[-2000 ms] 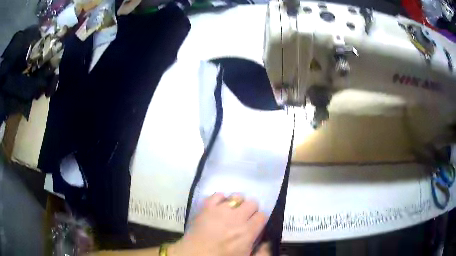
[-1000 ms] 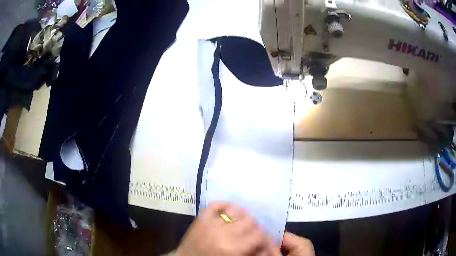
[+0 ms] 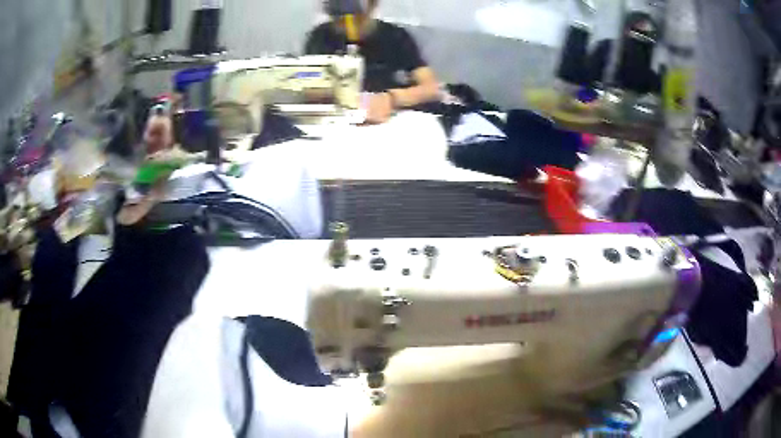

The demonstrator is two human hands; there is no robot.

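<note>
The cream sewing machine stands across the lower middle, its needle end at the left. A white-faced panel lies at the needle end, with a dark cloth piece at its top and a thin dark strip along its left. The panel's lower part is cut off by the frame's bottom edge. Neither of my hands is in the picture. The view is blurred.
Dark cut pieces lie at the left. Beyond the machine are a pile of white and dark pieces, a red container, and a person at another machine. Blue-handled scissors lie at the lower right.
The view has tilted up, bringing the far machine and the person into view. The near machine and panel sit lower and further left in the picture. My hands have left the frame.
</note>
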